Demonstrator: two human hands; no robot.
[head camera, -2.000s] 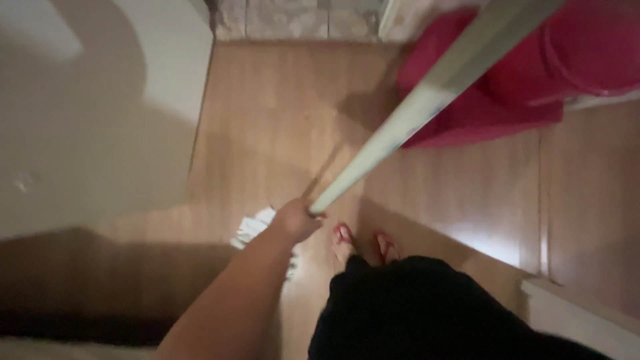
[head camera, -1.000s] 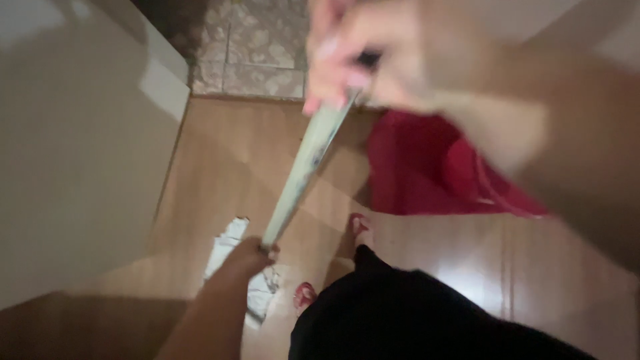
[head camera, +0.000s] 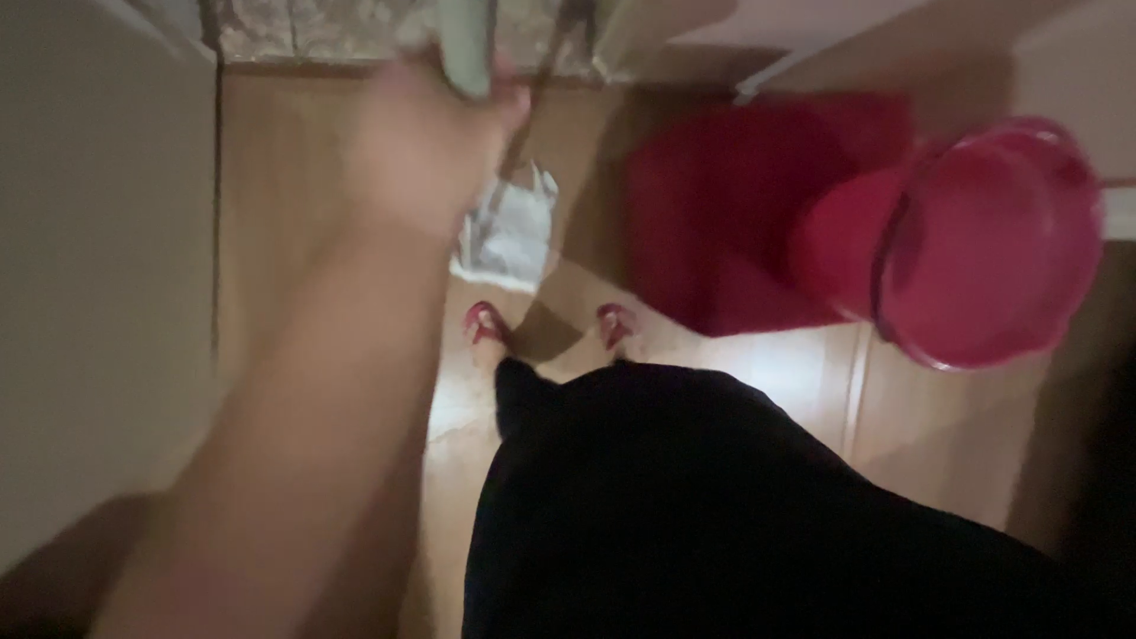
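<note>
My left hand, blurred, is closed around a pale green pole near the top of the view. The pole's upper part runs out of the frame. Below and right of the hand, a crumpled white cloth lies on the wood-look floor, just in front of my feet in red flip-flops. A thin dark rod or its shadow crosses above the cloth; I cannot tell which. My right hand is out of the frame.
A pink-red bucket stands at the right beside a red mat or flat red object. A pale door or cabinet panel borders the floor at the left. Stone-patterned tiles begin beyond a threshold at the top.
My right hand, on the pole a second ago, has left the view. My left hand and the pole have moved up in the frame. The view has shifted, showing more of the bucket.
</note>
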